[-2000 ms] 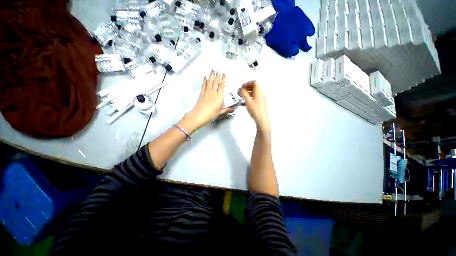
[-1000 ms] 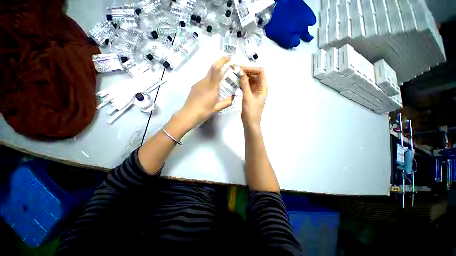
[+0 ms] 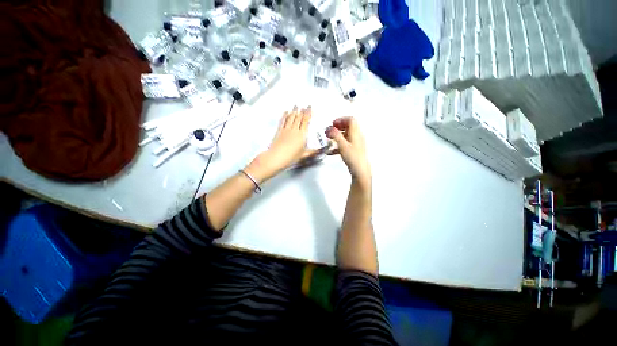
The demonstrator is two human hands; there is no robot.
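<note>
A small white printed piece [image 3: 321,140], perhaps a carton or label, shows between my two hands above the white table [image 3: 433,203]. My left hand [image 3: 291,140] is held nearly flat, fingers pointing up the table, its thumb side against the piece. My right hand [image 3: 347,140] has thumb and fingers pinched together on the right side of the piece. The piece is small and partly hidden by my fingers, so its exact form cannot be told.
Clear bottles with dark caps [image 3: 247,84] are heaped at the top. White sticks [image 3: 162,138] lie to the left beside brown cloth [image 3: 74,101]. Blue cloth [image 3: 400,55] is upper right. White cartons [image 3: 517,54] stand stacked at right. A blue stool [image 3: 34,267] is lower left.
Since one second ago, when the printed piece was held up with its face visible, my hands have lowered; my left fingers have straightened out. The pose resembles that of two seconds ago.
</note>
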